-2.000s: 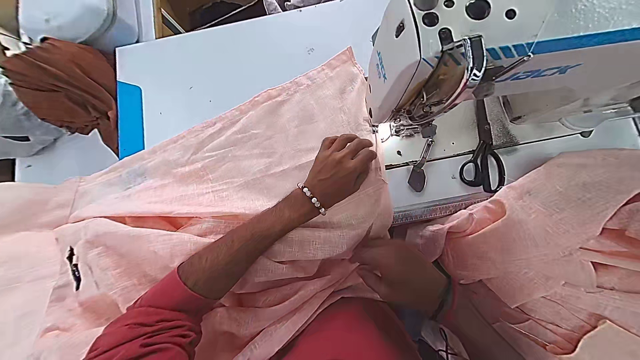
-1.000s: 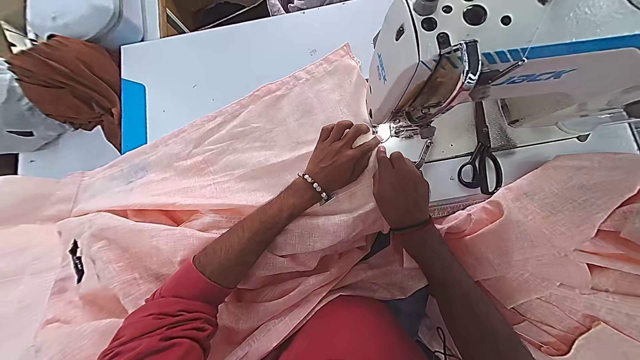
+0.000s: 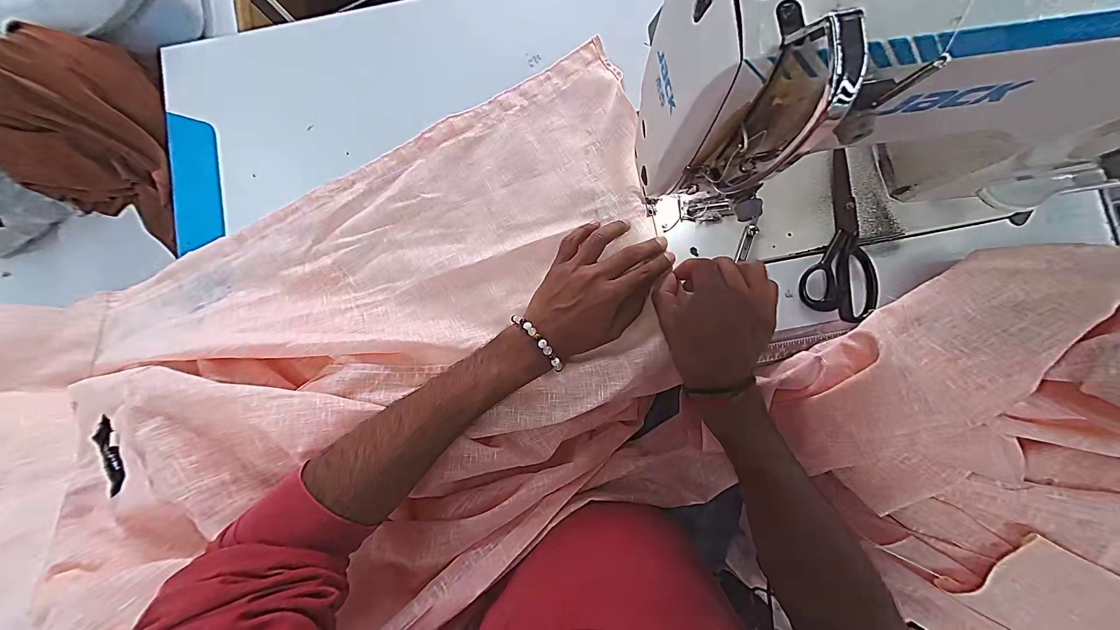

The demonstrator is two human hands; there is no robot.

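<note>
Pink woven fabric (image 3: pixel 490 184) spreads across the table and over my lap, its right edge running to the lit presser foot (image 3: pixel 674 213) of a white and blue Jack sewing machine (image 3: pixel 954 96). My left hand (image 3: pixel 599 293), with a beaded bracelet at the wrist, lies on the fabric with fingers spread, just in front of the foot. Close beside it, my right hand (image 3: pixel 717 324) has its fingers curled and pinches the fabric's edge between thumb and forefinger. The needle tip cannot be made out in the glare.
Black-handled scissors (image 3: pixel 842 276) lie on the machine bed to the right of my hands, near a ruler (image 3: pixel 801 344). More pink fabric (image 3: pixel 954 367) is heaped at the right. Brown cloth (image 3: pixel 79 114) hangs by the table's blue corner (image 3: pixel 196 182) at the left.
My right hand has come up from the lower folds to the fabric's edge beside my left hand. My left hand, earlier more bunched, now has its fingers more extended.
</note>
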